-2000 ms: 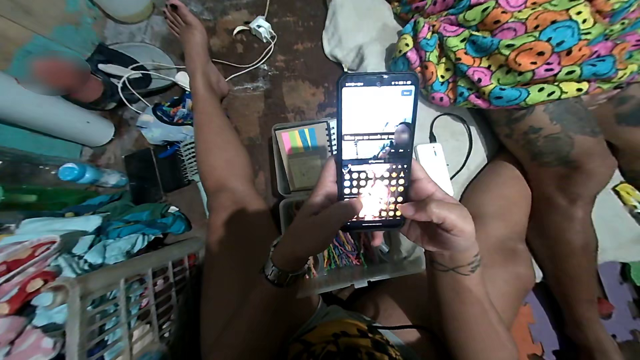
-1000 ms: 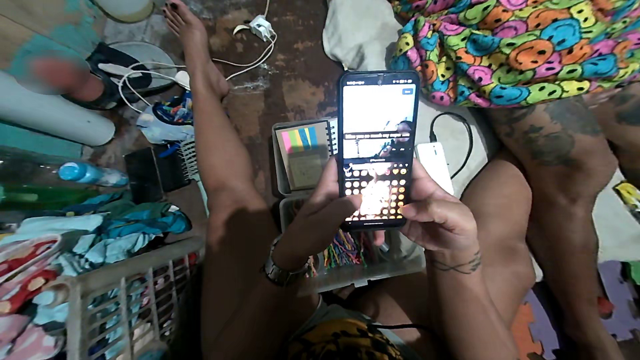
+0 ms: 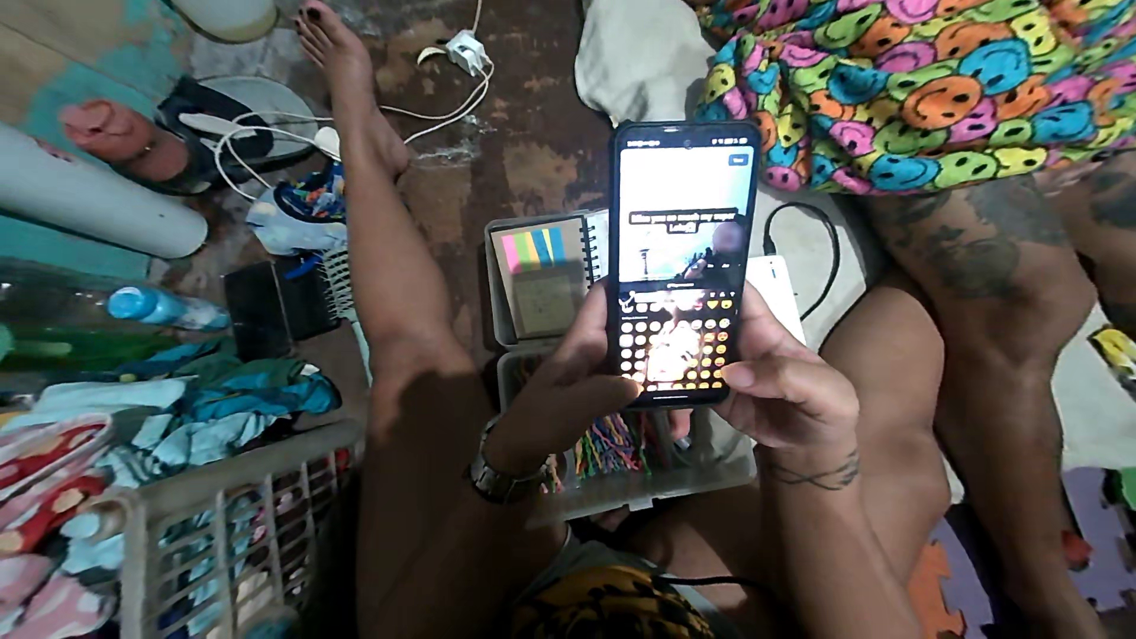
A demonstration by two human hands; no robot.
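A dark-cased smartphone point(image 3: 683, 257) is held upright between both hands, its lit screen showing a picture with writing above a grid of emoji. My left hand point(image 3: 577, 382) grips its lower left edge, the thumb over the bottom of the screen. On the lower right edge is my right hand point(image 3: 790, 382), its thumb bent over the screen's corner. Below the phone, a clear plastic case point(image 3: 657, 497) lies open with bundles of colorful braided threads point(image 3: 612, 448) in it. A spiral notebook with colored sticky tabs point(image 3: 546, 275) rests in the lid, partly hidden.
A plastic basket point(image 3: 240, 524) with clothes stands at lower left. White charging cables point(image 3: 461, 106) lie on the floor above. Another person's tattooed leg point(image 3: 985, 311) is at right, below smiley-patterned fabric point(image 3: 932, 89). A white device point(image 3: 777, 288) with a black cable sits behind my right hand.
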